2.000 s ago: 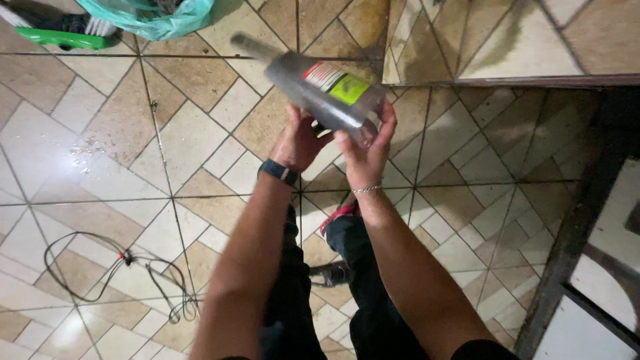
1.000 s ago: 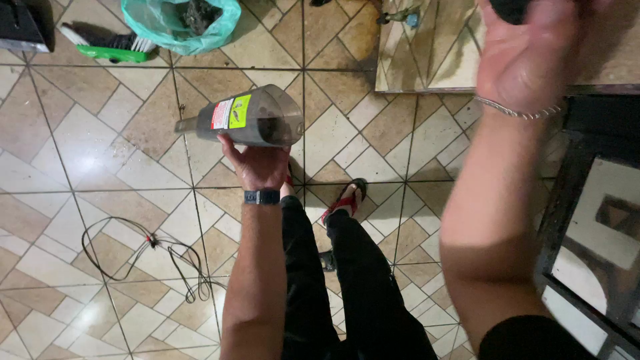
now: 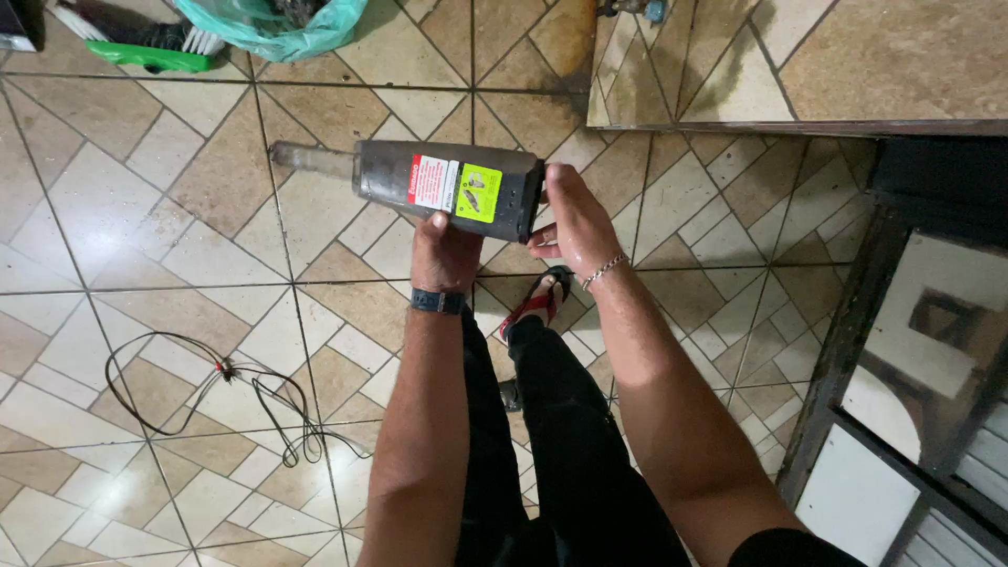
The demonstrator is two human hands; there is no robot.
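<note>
A translucent smoky plastic container, probably a handheld vacuum's dust cup [image 3: 386, 177], lies sideways in the air above the floor. Its narrow nozzle points left, and red-and-white and yellow-green labels are on its side. My left hand [image 3: 447, 256] grips it from below, thumb on the near side. At the wide right end, my right hand [image 3: 579, 216] touches a dark part [image 3: 532, 201] that sits in the opening; how firmly it holds this part cannot be told. A dark watch is on my left wrist, a chain bracelet on my right.
A teal plastic bag [image 3: 272, 35] with dark debris and a green brush [image 3: 153, 53] lie at the upper left. A looped black cable [image 3: 161, 335] rests on the tiled floor. A tiled ledge [image 3: 866, 71] juts in at the upper right, above a dark-framed door or panel [image 3: 839, 409].
My right hand has come from the upper right, where it held a dark object, to the container's wide end. A dark part now fills that end, which looked open a second ago.
</note>
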